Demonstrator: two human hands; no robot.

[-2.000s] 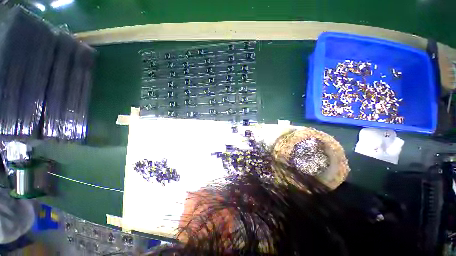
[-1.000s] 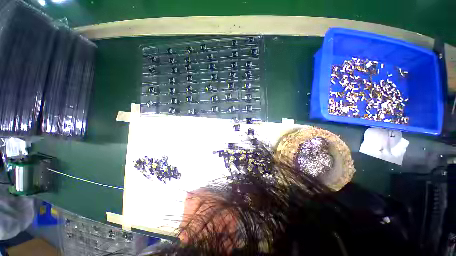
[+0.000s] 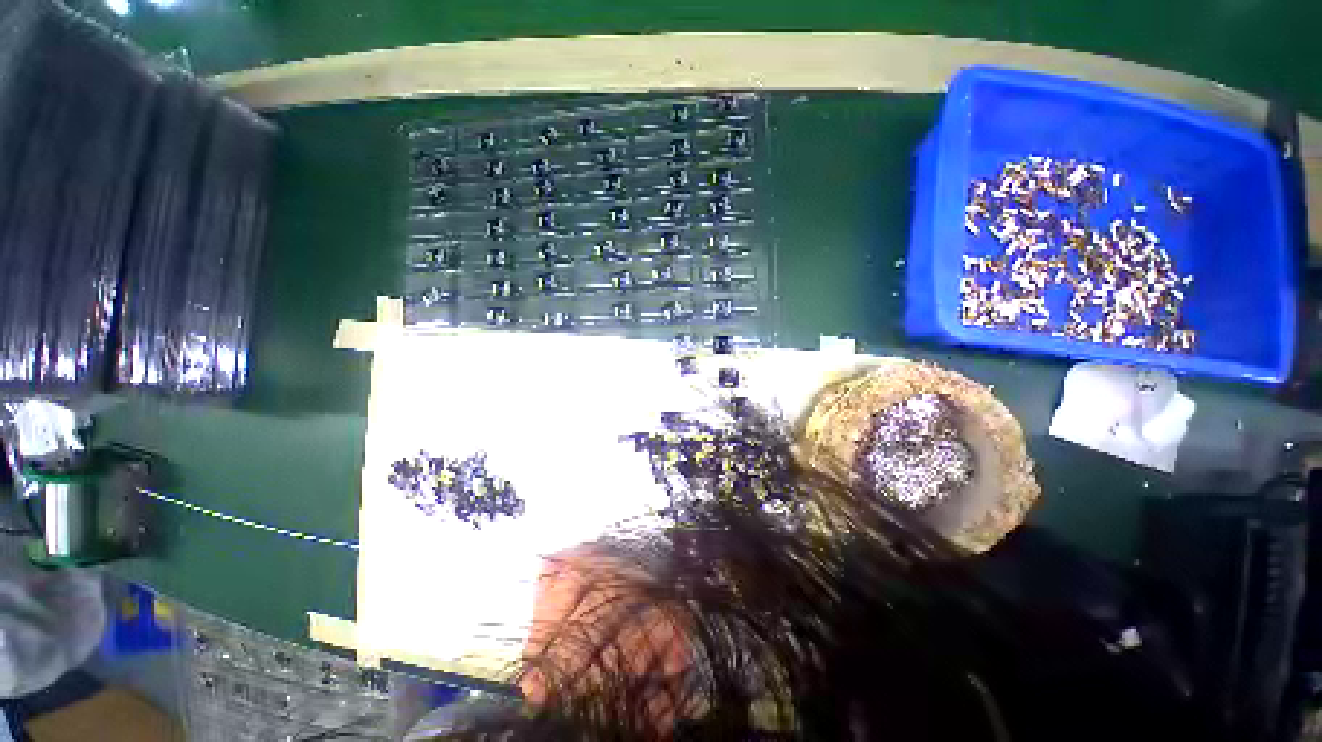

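Note:
A white work sheet [image 3: 450,392] is taped to the green bench. A small pile of dark components [image 3: 457,487] lies on its left part; a larger pile [image 3: 713,452] lies right of centre, partly under dark hair. A few dark pieces stand in a line near the top edge. A tan ring dish [image 3: 1008,471] holds silvery small metal parts [image 3: 916,449]. A skin-coloured patch, seemingly my left hand [image 3: 602,623], lies at the sheet's lower edge; hair covers it, so its fingers and any held thing are hidden. My right hand cannot be seen.
A clear blister tray [image 3: 580,218] with rows of dark parts lies beyond the sheet. A blue bin [image 3: 1247,232] with copper-and-white parts is at right, white paper [image 3: 1116,416] below it. Stacked trays [image 3: 131,218] and a solder spool [image 3: 65,515] with a thin line stand left.
The view has shifted slightly, so the bin and ring dish sit a little further right. The hand patch and the piles show no clear change.

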